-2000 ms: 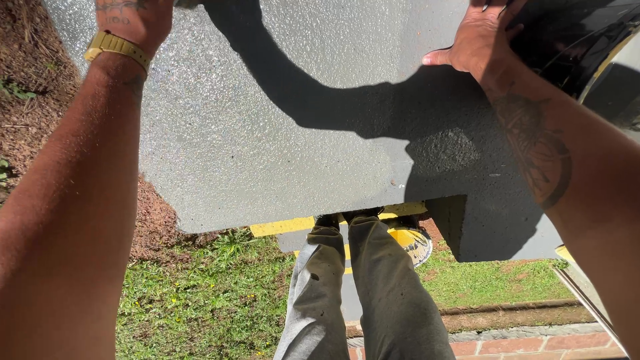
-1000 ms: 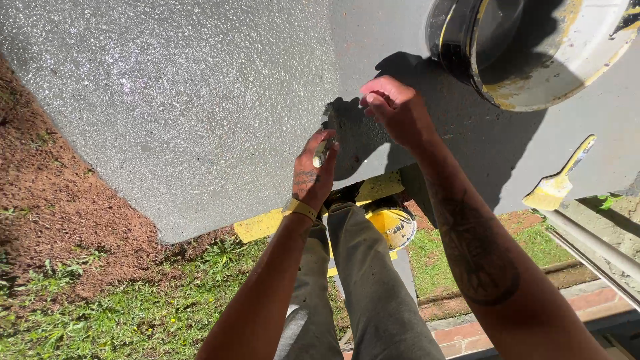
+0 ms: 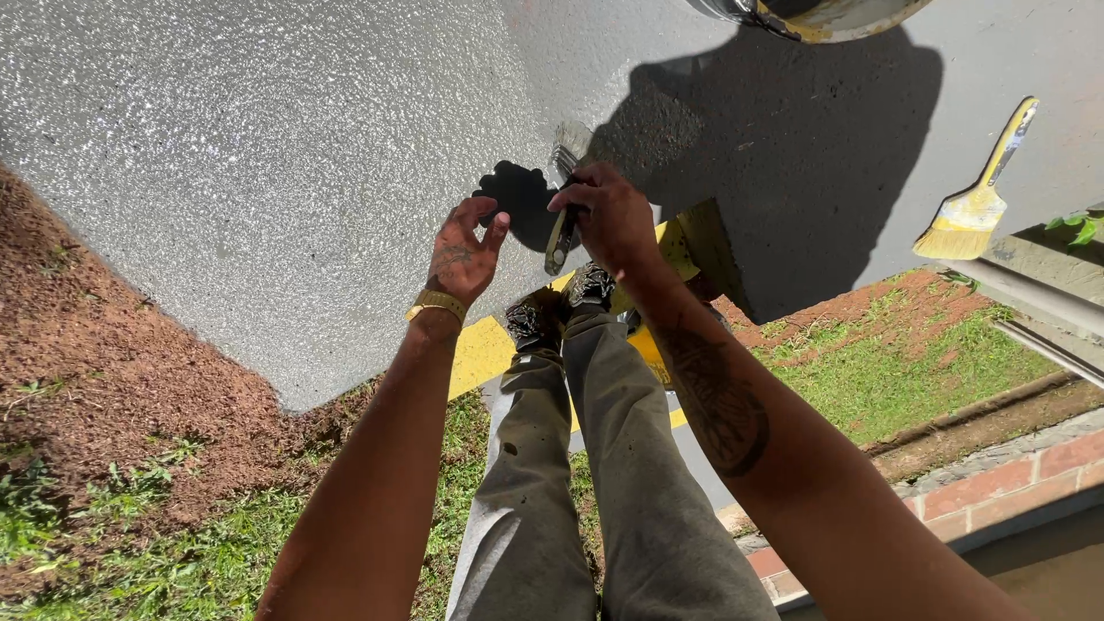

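My right hand (image 3: pixel 608 220) is closed around the handle of a paintbrush (image 3: pixel 561 231), whose bristles touch the grey coated surface (image 3: pixel 302 172) at the border between its glistening wet part and a duller grey part. To the left of it, my left hand (image 3: pixel 466 250) has its fingers curled and apart, holding nothing, with a yellow watch (image 3: pixel 437 302) on the wrist. A wide yellow brush (image 3: pixel 970 211) with a paint-marked handle lies at the right edge of the grey surface. The rim of a paint-smeared bucket (image 3: pixel 841 21) shows at the top.
My paint-spattered shoes (image 3: pixel 533 319) are by a yellow-painted edge (image 3: pixel 476 354). Bare reddish soil (image 3: pixel 112 345) and grass (image 3: pixel 198 526) border the surface. A yellow container is partly hidden behind my right forearm. Pale pipes (image 3: pixel 1035 289) and a brick edge (image 3: pixel 992 492) are at the right.
One second ago a brush handle showed in my left hand; now my right hand holds a brush and the left is empty. My hands have moved apart from their earlier closeness. The view has shifted.
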